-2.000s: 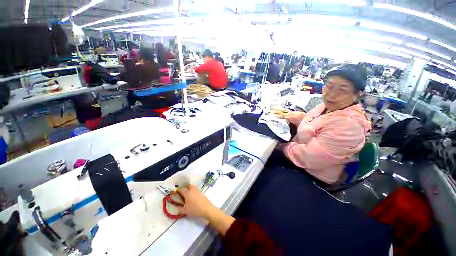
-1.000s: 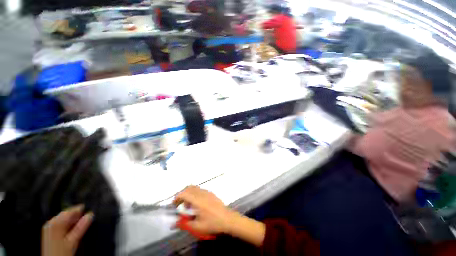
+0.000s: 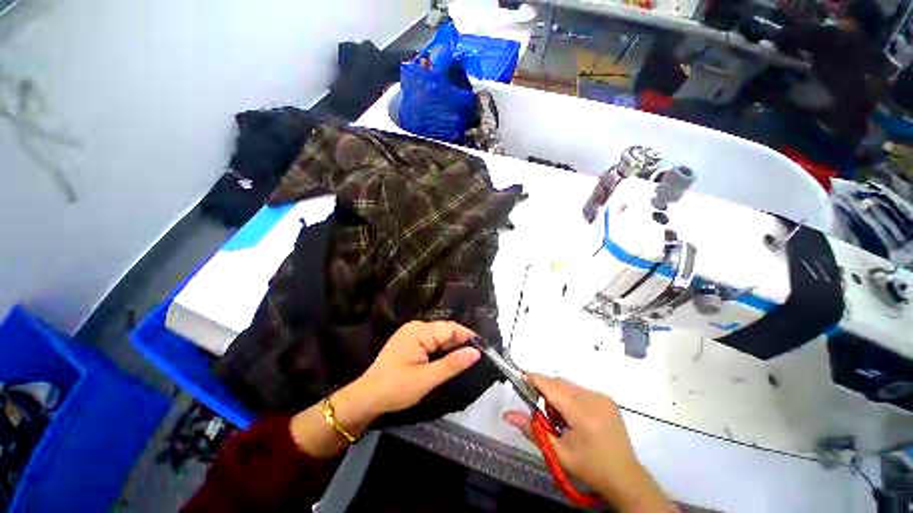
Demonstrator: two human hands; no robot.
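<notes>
A crumpled plaid garment (image 3: 400,215), dark brown-olive with pale yellow lines and black cloth parts, lies on the white table left of the sewing machine. My left hand (image 3: 415,371) is over its near edge, thumb and fingertips pinched together at the garment's edge; what exactly they pinch is too small to tell. My right hand (image 3: 586,436) holds the red-handled scissors (image 3: 516,379). The silver blades point up and left, their tips at my left fingertips. Whether the blades are parted is unclear.
The white sewing machine (image 3: 641,250) stands at the right, with a black cloth strip (image 3: 796,301) over its arm. A blue bag (image 3: 437,95) stands behind the garment. A blue bin (image 3: 75,426) is on the floor at left. A pale wall rises at left; a person sits at upper right.
The view has swung left and down from the neighbouring worker to the garment. The scissors were picked up from the machine table and brought to the garment's edge, where my left hand is now pinching.
</notes>
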